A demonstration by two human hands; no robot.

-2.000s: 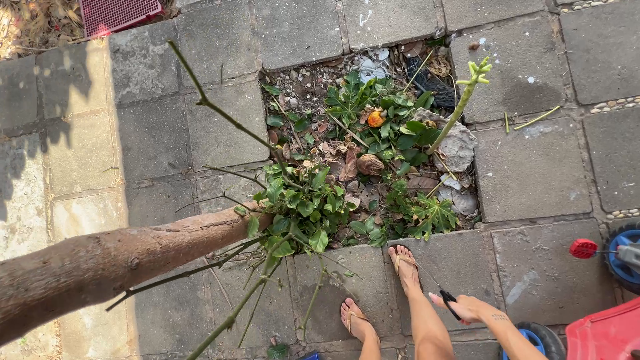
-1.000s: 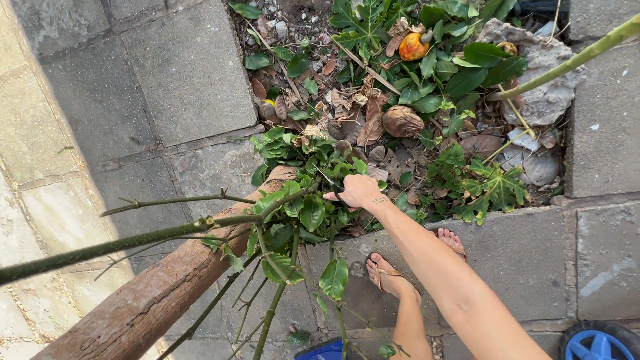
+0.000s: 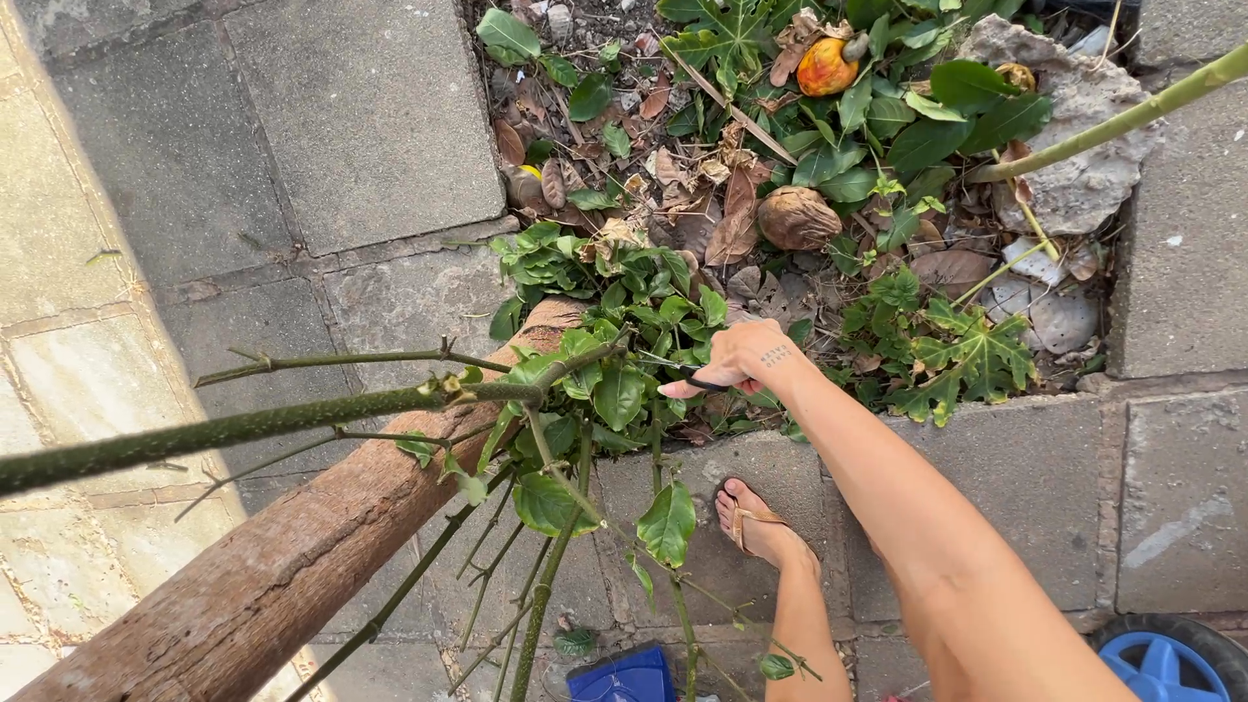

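My right hand (image 3: 733,359) reaches in from the lower right, its fingers closed around the black handle of scissors (image 3: 707,384). Their thin metal blades point left into the leafy base of a green plant (image 3: 616,390), where leaves partly hide the tips. From that base rise several green stems; a thick one (image 3: 322,414) runs out to the left, and thinner ones hang toward the bottom. A brown tree trunk (image 3: 292,546) slants from the lower left up to the same leaves. My left hand is out of view.
Around the planting bed lie stone pavers (image 3: 366,107). The bed holds dry leaves, an orange-red fruit (image 3: 827,68), a brown husk (image 3: 799,218), a rough rock (image 3: 1068,136) and a green stem (image 3: 1121,122). A blue object (image 3: 624,675) and a blue wheel (image 3: 1165,668) are at the bottom.
Two seconds ago my right hand held the black-handled tool beside my feet; it has since moved left into the leaves at the plant's base. The view has come much closer to the bed.
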